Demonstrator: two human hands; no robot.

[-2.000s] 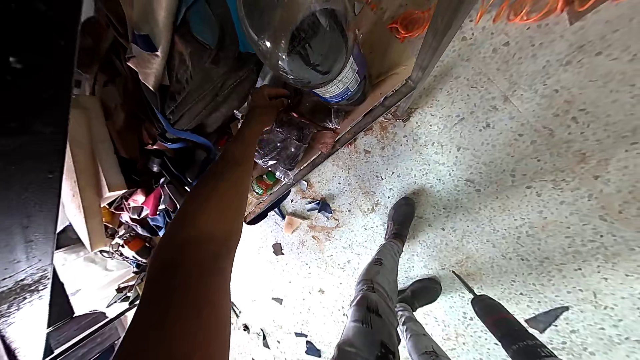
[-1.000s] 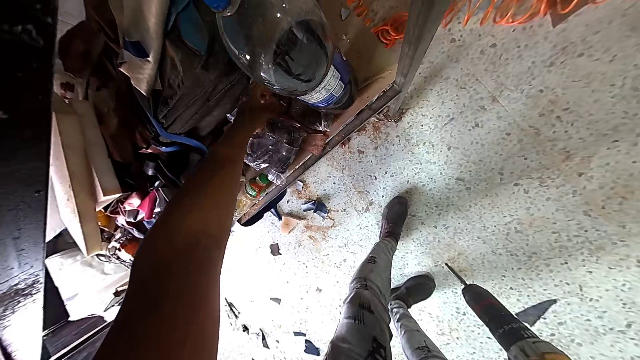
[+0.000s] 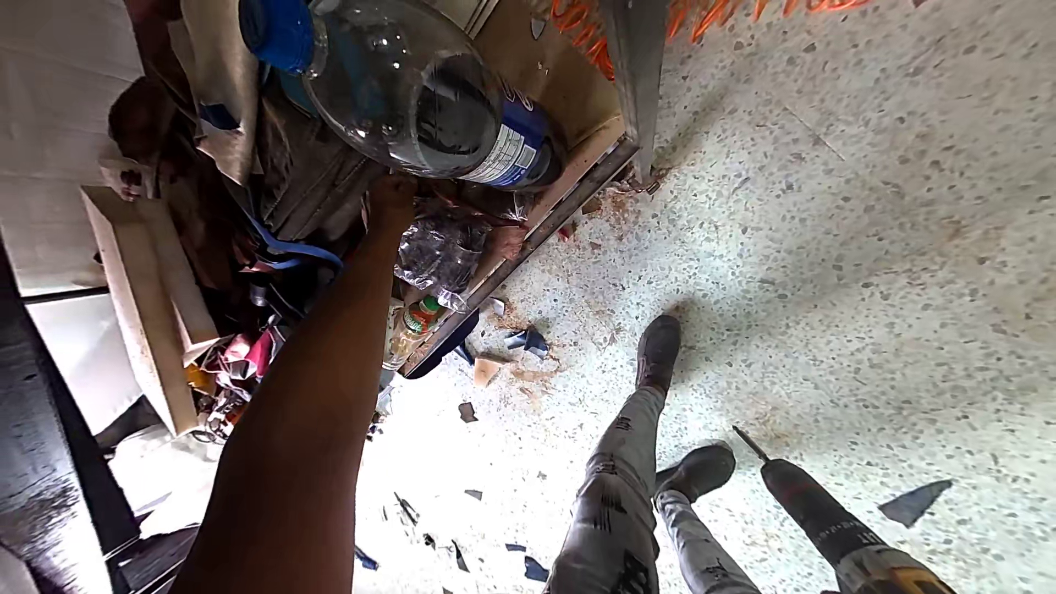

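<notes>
My left arm reaches up from the lower left, and my left hand is among the clutter in a wooden-edged bin or shelf, just below a large clear plastic bottle with a blue cap and blue label. The bottle lies slanted with dark contents or a dark patch showing. My fingertips are hidden, so their grip cannot be told. A crumpled clear plastic bag is right of my hand, with a small bottle with a green cap below it. My right hand is out of view.
Leather-like scraps, a blue strap and a pale board lie left. An orange coiled hose is at the top. A dark tool with a thin pointed tip is lower right, beside my legs and shoes. Offcuts litter the speckled floor.
The view has shifted slightly, showing more of the bottle's blue cap. My left hand stays among the clutter below the bottle, with no clear pick-up or release.
</notes>
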